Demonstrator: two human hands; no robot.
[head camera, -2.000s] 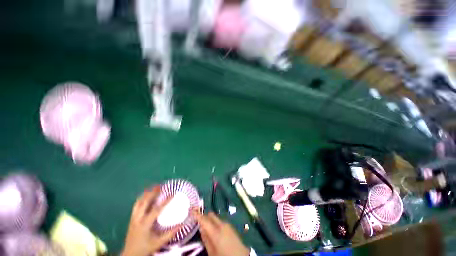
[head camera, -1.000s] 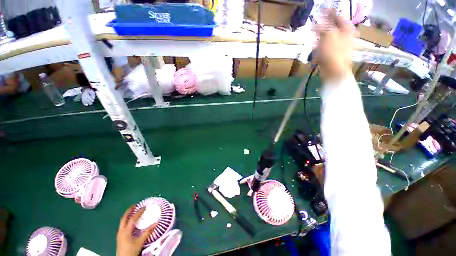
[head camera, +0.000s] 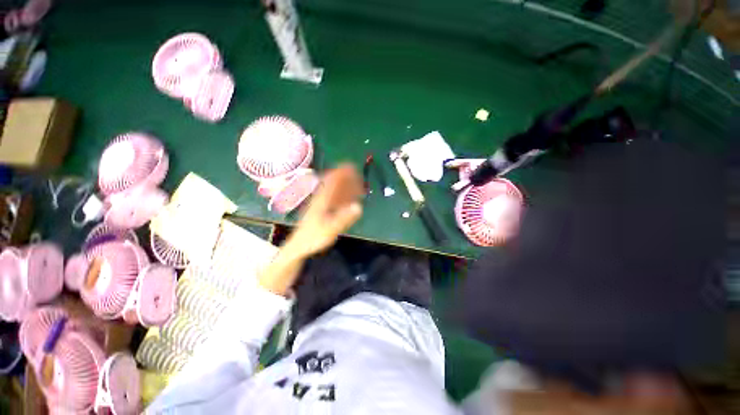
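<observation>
A pink clip fan (head camera: 274, 148) lies on the green bench edge, its grille up and its clip base towards me. My left hand (head camera: 329, 212) is just right of that clip base, blurred, with the thumb apart and nothing seen in it. A large dark, blurred sheet-like thing (head camera: 600, 267) covers the right side. A blurred skin-coloured patch at its lower edge seems to be my right hand (head camera: 641, 393), mostly hidden; its grip cannot be told.
A hammer (head camera: 411, 182), white wipe (head camera: 428, 155), nippers and another fan (head camera: 490, 212) under an electric screwdriver (head camera: 519, 152) lie right. More fans (head camera: 114, 275), a label sheet (head camera: 191, 312) and a cardboard box (head camera: 36, 132) are left. A white post (head camera: 292, 40) stands behind.
The view has tilted down and turned. My left hand has let go of the fan. My right arm has come down from the raised shelf, and the dark thing has appeared at right.
</observation>
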